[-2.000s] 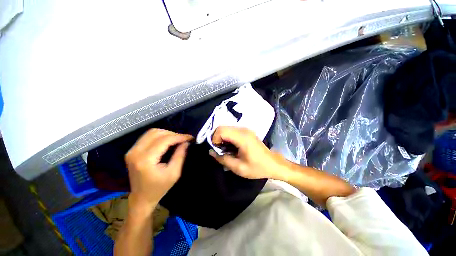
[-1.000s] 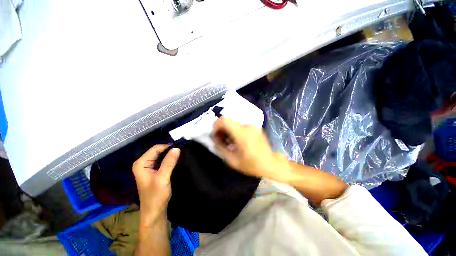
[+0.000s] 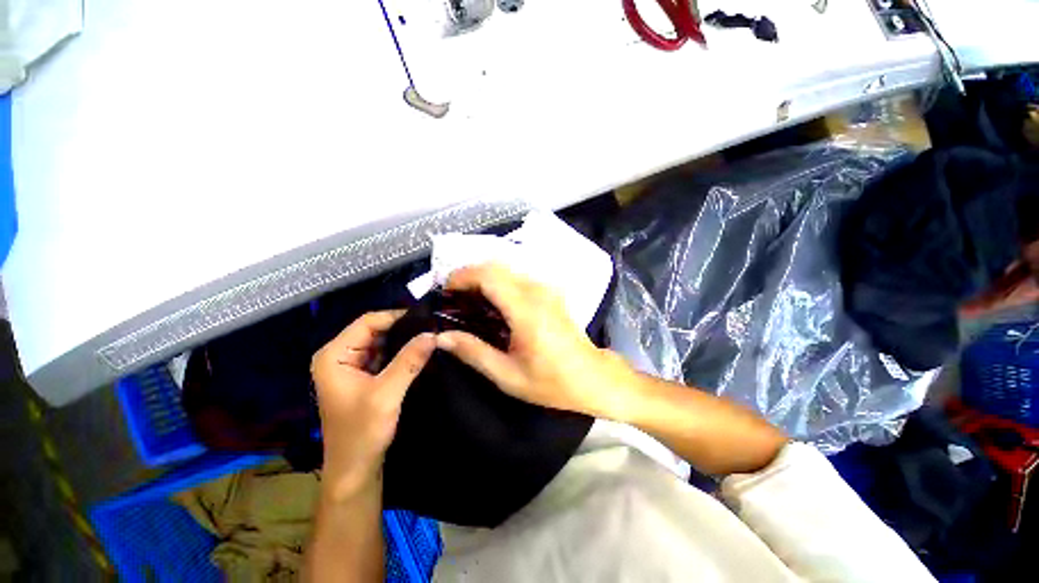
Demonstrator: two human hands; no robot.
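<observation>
A black cloth piece (image 3: 484, 444) lies bunched over my lap. My left hand (image 3: 365, 382) pinches its upper edge between thumb and fingers. My right hand (image 3: 530, 342) holds the same edge from the right, its thumb close to my left thumb. A small shiny line shows between the hands; I cannot tell if it is a tool or thread. A white backing piece (image 3: 570, 268) sticks out behind my right hand, below the table edge.
A white machine table (image 3: 262, 148) with a ruler edge spans the top, with red scissor handles (image 3: 664, 23) and a dark scrap (image 3: 743, 23). A clear plastic bag (image 3: 741, 296) and dark goods (image 3: 929, 251) lie right. A blue crate (image 3: 148, 524) holds khaki cloth (image 3: 262, 518) at lower left.
My right hand has come back left from the white piece to the black edge, beside my left hand. The white piece has shifted and folded. More of the red handles shows.
</observation>
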